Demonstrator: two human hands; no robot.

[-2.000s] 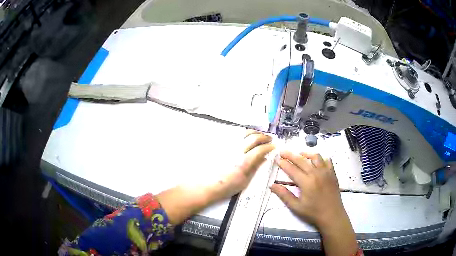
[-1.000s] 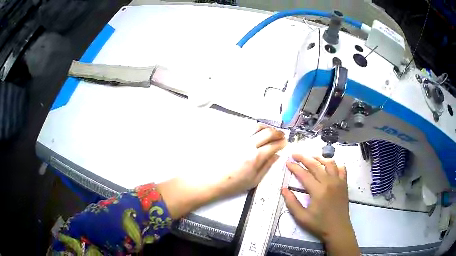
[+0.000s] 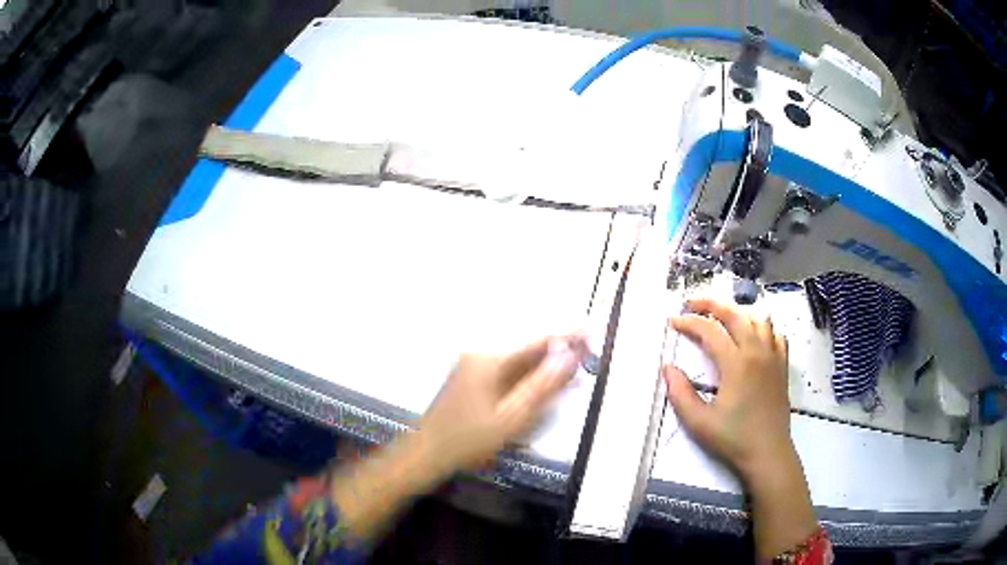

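Note:
A long pale fabric strip (image 3: pixel 627 425) with a dark line along its left edge runs from the needle area past the front table edge. My right hand (image 3: pixel 734 386) lies palm down, fingers apart, with its fingertips at the strip's right edge, just before the presser foot (image 3: pixel 690 270). My left hand (image 3: pixel 497 403) is blurred, left of the strip, with its fingertips close together. A small dark spot shows beside them; I cannot tell whether they hold anything. Sewn grey-beige and whitish strips (image 3: pixel 298 155) trail across the table to the left.
The white machine head (image 3: pixel 872 237) with a blue stripe stands at the right. A striped cloth (image 3: pixel 867 331) hangs under its arm. A blue hose (image 3: pixel 663 39) curves behind. A ruler band (image 3: pixel 265 373) follows the front table edge. Blue tape (image 3: pixel 237 132) marks the left end.
My left hand has left the needle area and moved left and toward me. The strip's upper part and dark edge are now uncovered. My right hand stays beside the strip. The camera view has shifted.

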